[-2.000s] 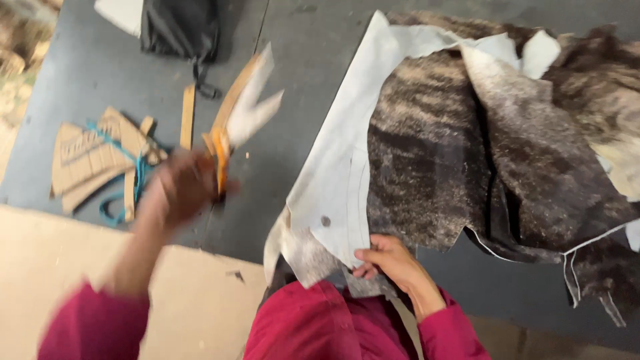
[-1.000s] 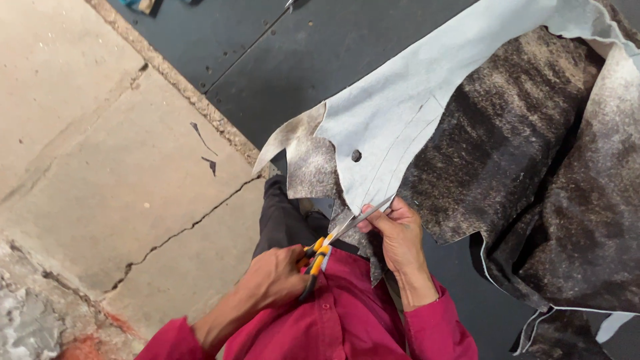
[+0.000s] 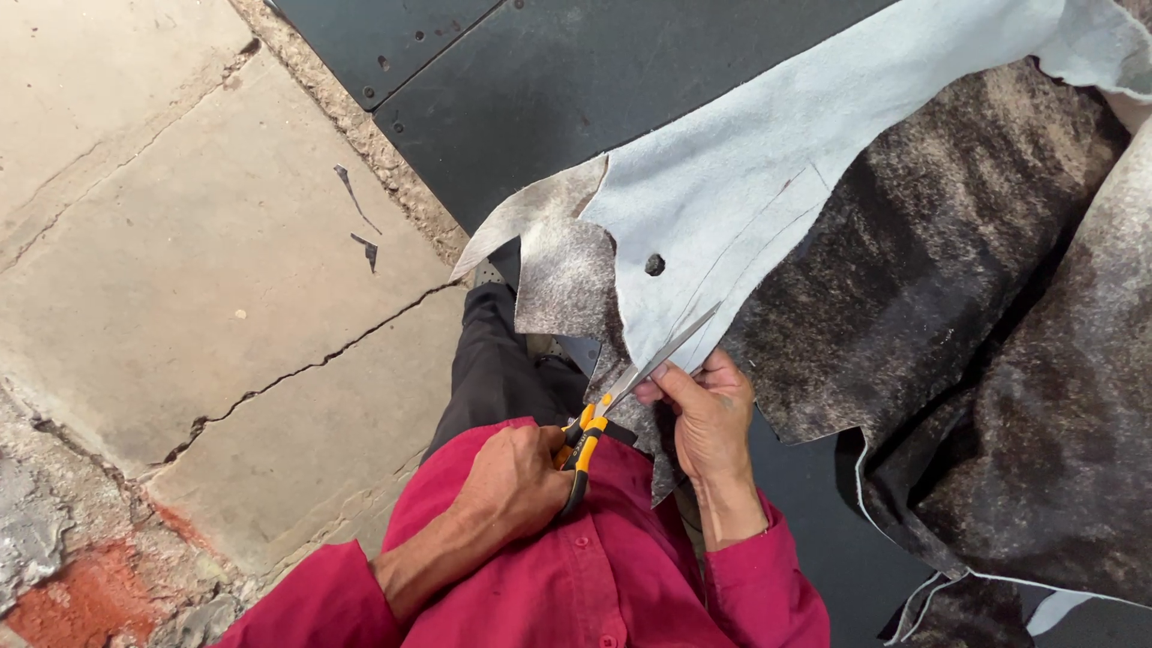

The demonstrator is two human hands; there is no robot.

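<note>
My left hand (image 3: 520, 474) is closed around the yellow and black handles of a pair of scissors (image 3: 655, 364). The slim blades point up and right, slightly apart, at the lower edge of a hair-on hide whose pale flesh side (image 3: 720, 193) faces up. With thumb and fingers, my right hand (image 3: 711, 405) pinches that edge just right of the blades. Thin drawn lines run up the pale side from near the blades, and a small dark spot or hole lies left of them. A brown and white hair-side portion (image 3: 571, 270) hangs at the left.
A dark tabletop (image 3: 558, 85) with screw heads and seams lies under the hide. Dark brindled hide folds (image 3: 864, 279) spread over the right side. On the cracked concrete floor (image 3: 225, 261) at left are small dark scraps (image 3: 367, 252).
The scissors, raised over the table in my left hand two seconds ago, have come down to the hide's edge. The view has swung toward the floor. My right hand stays on the hide.
</note>
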